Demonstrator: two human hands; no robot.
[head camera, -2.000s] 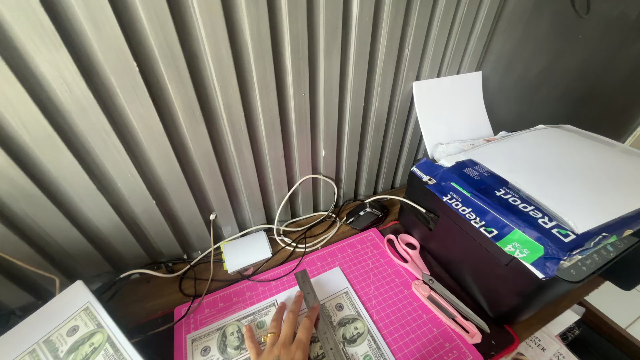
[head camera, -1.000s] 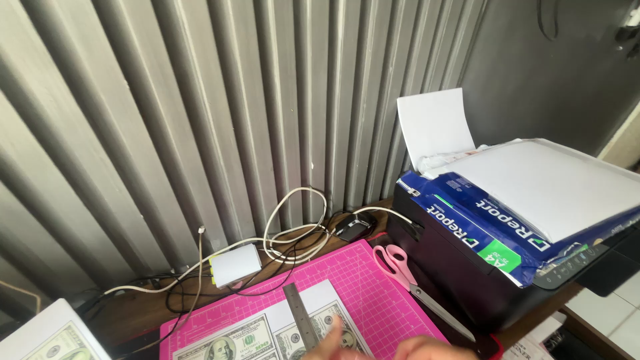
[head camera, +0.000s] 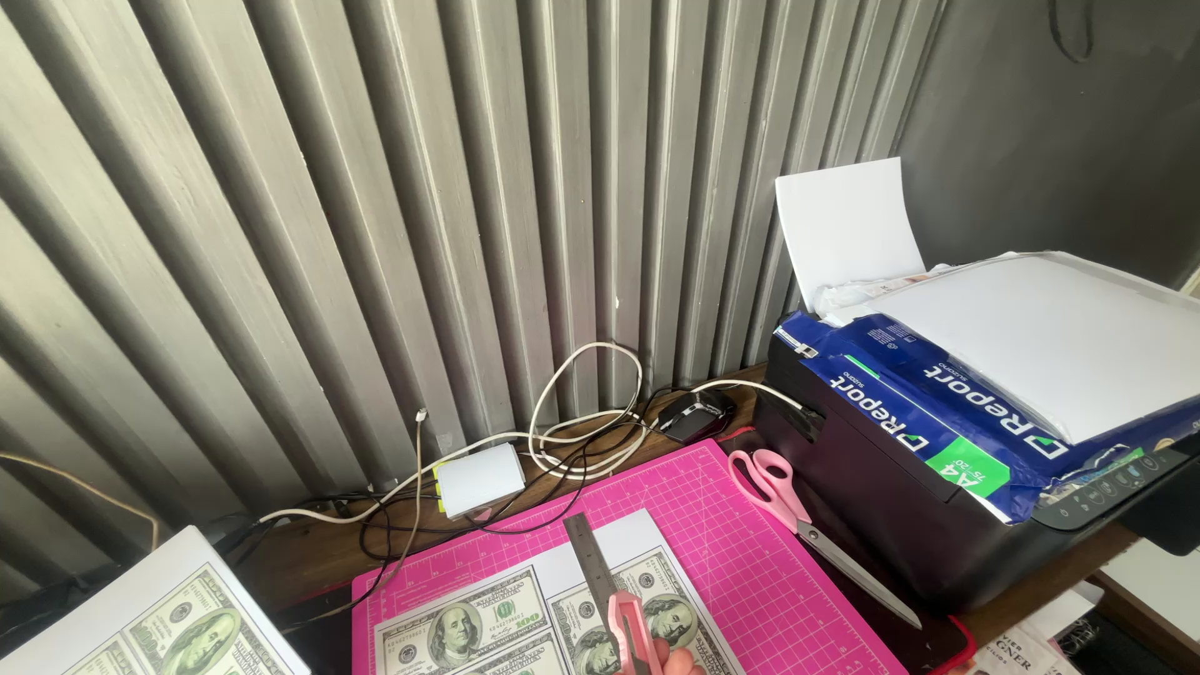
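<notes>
A pink utility knife (head camera: 628, 623) lies over a steel ruler (head camera: 587, 553), with my right hand (head camera: 677, 660) closed on it at the bottom edge; only fingertips show. Beneath the ruler is a white sheet printed with hundred-dollar note images (head camera: 670, 614). A cut-edged piece with the same print (head camera: 459, 633) overlaps it on the left. Both rest on a pink gridded cutting mat (head camera: 750, 562). My left hand is out of view. Pink-handled scissors (head camera: 811, 534) lie along the mat's right edge, blades toward the lower right.
A black printer (head camera: 844, 487) at the right carries a blue paper pack (head camera: 900, 403). Behind the mat are a white box (head camera: 481, 481), tangled cables (head camera: 534, 441) and a black device (head camera: 694, 415). More printed sheets (head camera: 178, 581) lie at lower left. Corrugated metal (head camera: 525, 234) stands behind.
The pink knife, which lay beside the scissors two seconds ago, is now over the ruler in my hand. The hand that pressed on the ruler has dropped out of view.
</notes>
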